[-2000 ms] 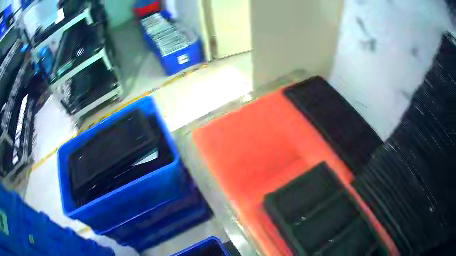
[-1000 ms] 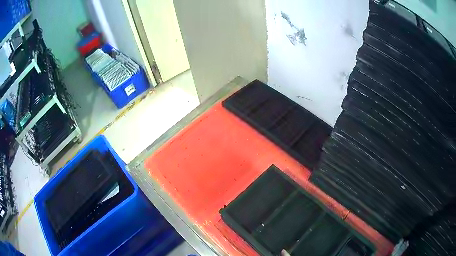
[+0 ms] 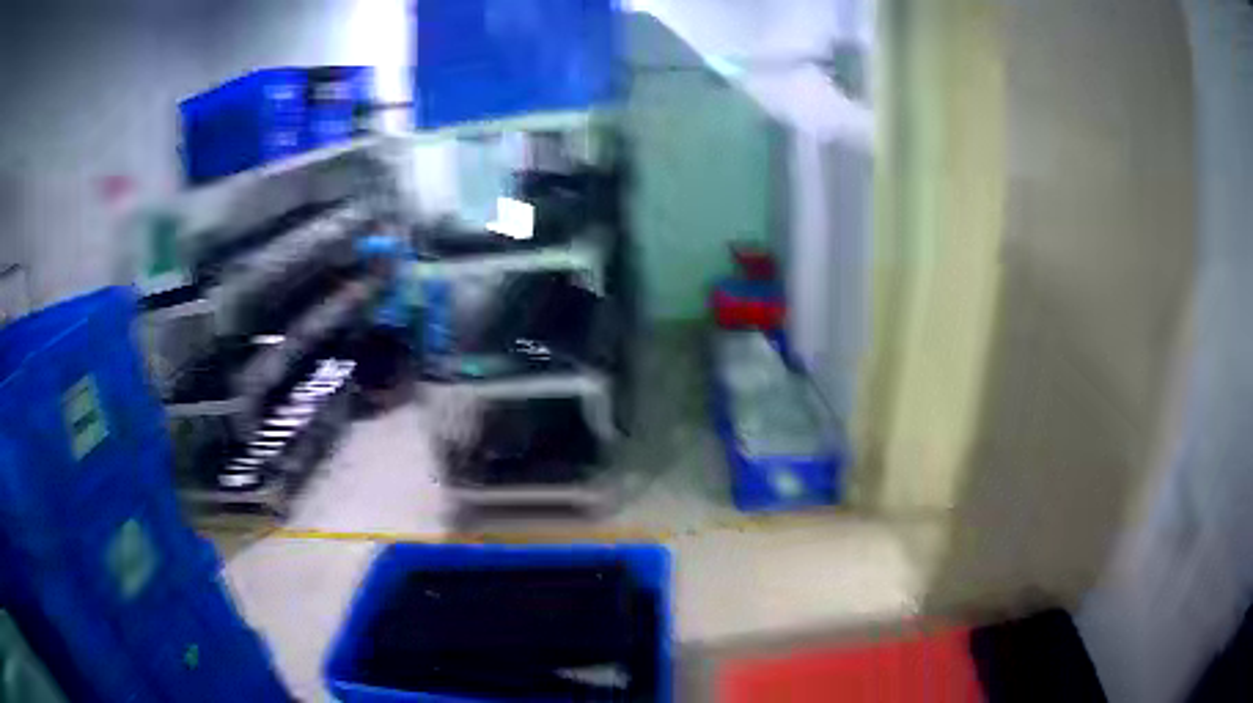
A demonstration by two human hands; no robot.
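The frame is blurred and neither of my hands is in view. A blue crate (image 3: 665,618) stands nearest in front of me at the bottom centre, with a black tray (image 3: 509,625) and other dark things inside it, and a small pale piece near its right corner. The red mat (image 3: 852,673) shows at the bottom right edge. One end of a black compartment tray (image 3: 1031,657) lies beside it, cut off by the frame.
A tall stack of blue crates (image 3: 117,481) with pale labels stands at left. Rack trolleys (image 3: 529,497) with black goods stand behind a yellow floor line. A blue floor crate (image 3: 783,483) of pale items and a red container (image 3: 749,305) are near the beige wall (image 3: 1086,302).
The view has swung up and left. The racks and left crate stack now show more fully. The tall black tray stack and nearer compartment tray have left the view, as has the fingertip at the bottom.
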